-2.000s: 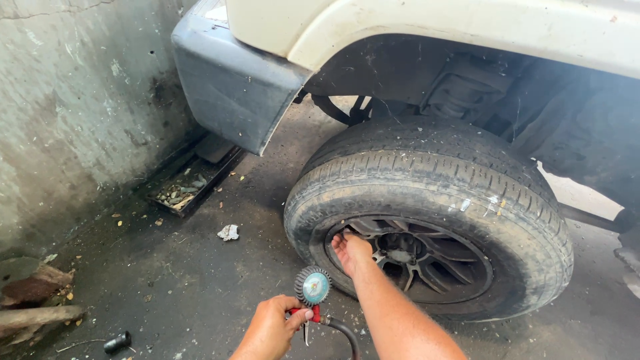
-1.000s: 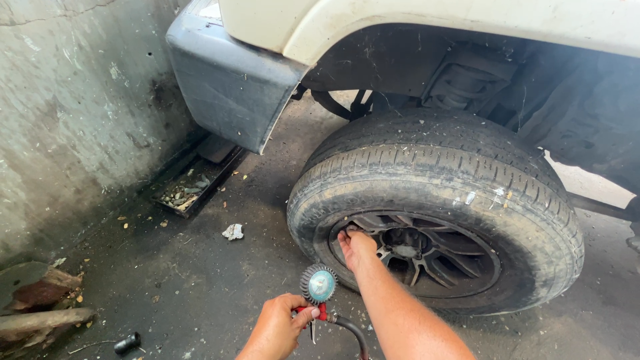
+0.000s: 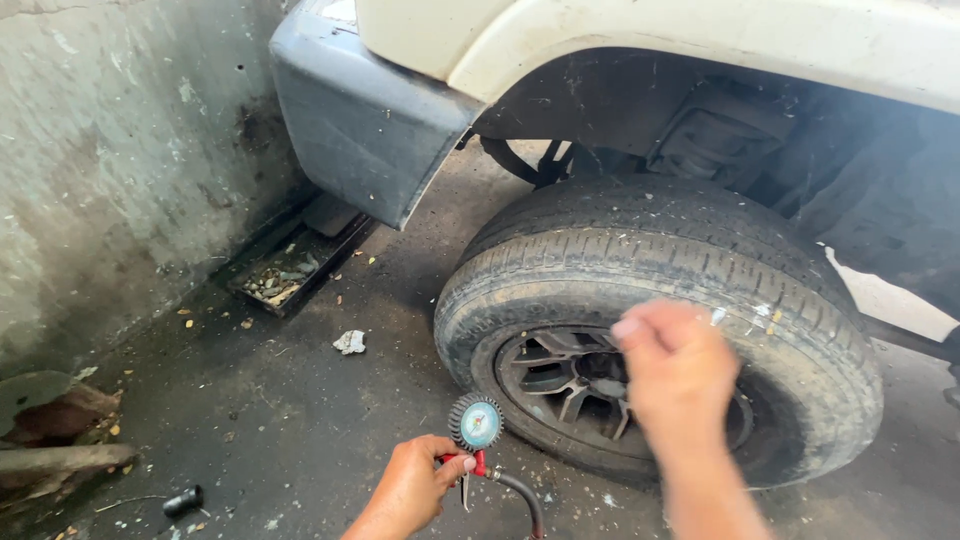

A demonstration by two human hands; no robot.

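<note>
My left hand (image 3: 420,480) grips the red handle of a tire inflator with a round pressure gauge (image 3: 478,424) at the bottom centre. A metal lever hangs under the handle, and a black rubber hose (image 3: 525,491) runs from it down out of view. My right hand (image 3: 679,367), blurred, is raised in front of the wheel, its fingers bent together; whether anything small is between them cannot be told. Behind it stands the dusty tire (image 3: 555,281) with its dark spoked alloy rim (image 3: 559,382). The valve stem cannot be made out.
The vehicle's grey bumper corner (image 3: 360,112) and cream fender (image 3: 675,26) overhang the wheel. A stained wall (image 3: 135,150) rises at left, with a debris-filled tray (image 3: 281,289) at its foot. Wood pieces (image 3: 67,461), a black cylindrical piece (image 3: 183,502) and a crumpled white scrap (image 3: 350,343) lie on the ground.
My right hand has come away from the left part of the rim and moved right and up before the wheel. My left hand still holds the inflator.
</note>
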